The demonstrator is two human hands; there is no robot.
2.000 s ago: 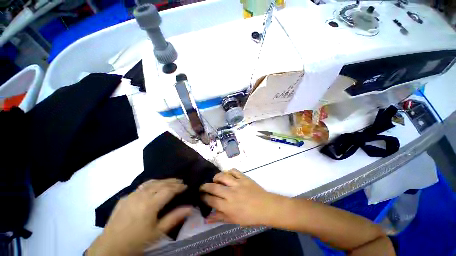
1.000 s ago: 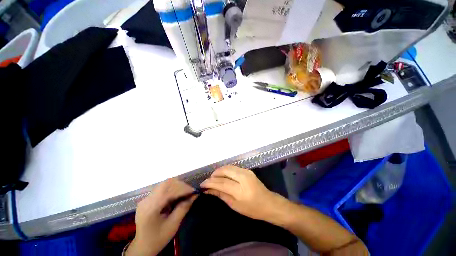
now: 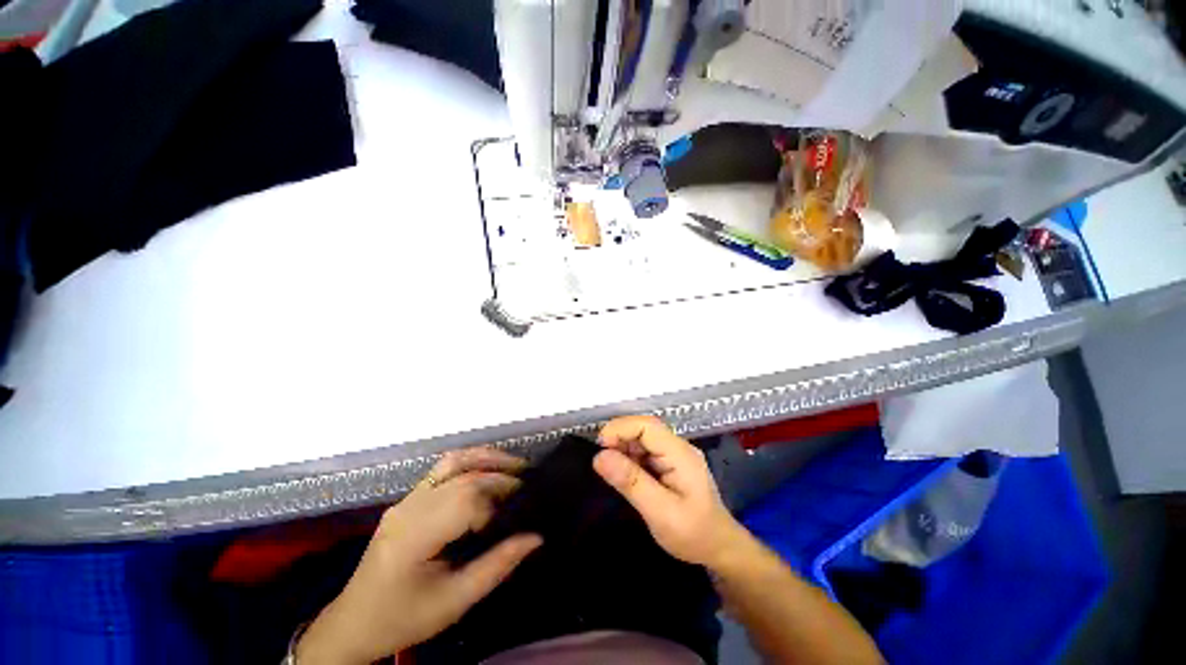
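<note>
A black fabric piece (image 3: 562, 491) is held between my two hands at the table's front edge, above my lap. My left hand (image 3: 449, 539) holds its left side, thumb and fingers around the cloth. My right hand (image 3: 666, 491) pinches its upper right corner between thumb and fingers. The fabric's lower part blends into the dark lap area, so its outline is unclear. The sewing machine's needle area (image 3: 605, 163) stands behind the hands, with no fabric under it.
Black cut panels (image 3: 241, 130) lie at the left. Green snips (image 3: 739, 242), a snack packet (image 3: 819, 208) and a looped black strap (image 3: 923, 283) lie right of the needle. The ruler-marked table edge (image 3: 806, 398) runs across. A blue bin (image 3: 1041, 559) stands below right.
The fabric has come off the machine table to the front edge. It shows more between my hands than a second ago, and my right fingers have moved to its corner. The view has shifted.
</note>
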